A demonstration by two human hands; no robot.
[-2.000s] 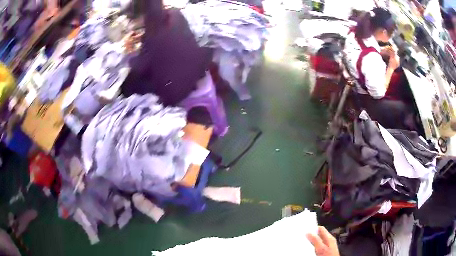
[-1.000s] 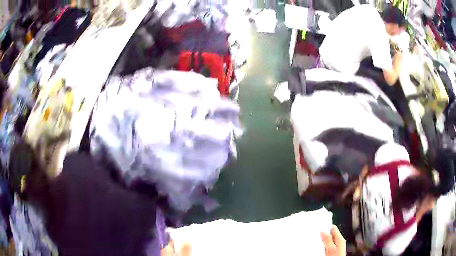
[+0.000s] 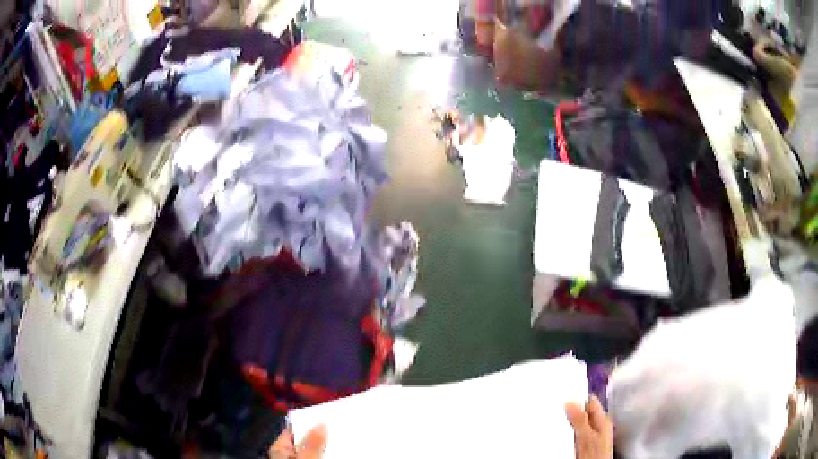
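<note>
A flat white stack of panels [image 3: 439, 417] lies across both my hands at the bottom centre, its lower part cut off by the frame edge. My left hand [image 3: 300, 444] grips its left side, thumb on top. My right hand [image 3: 589, 428] grips its right side with the fingertips on top. Both hands are partly cut off by the bottom edge.
A green floor aisle [image 3: 466, 296] runs ahead. A heap of pale lilac garments [image 3: 287, 170] stands left, beside a curved table edge [image 3: 58, 359]. A box with white and grey pieces [image 3: 569, 215] stands right. A person in white [image 3: 709, 376] is close at right. White material [image 3: 487, 161] lies in the aisle.
The view has moved forward along the aisle, past the seated people and heaps seen before. The white stack stays held low in front. My left hand, not visible two seconds ago, now shows at its left side.
</note>
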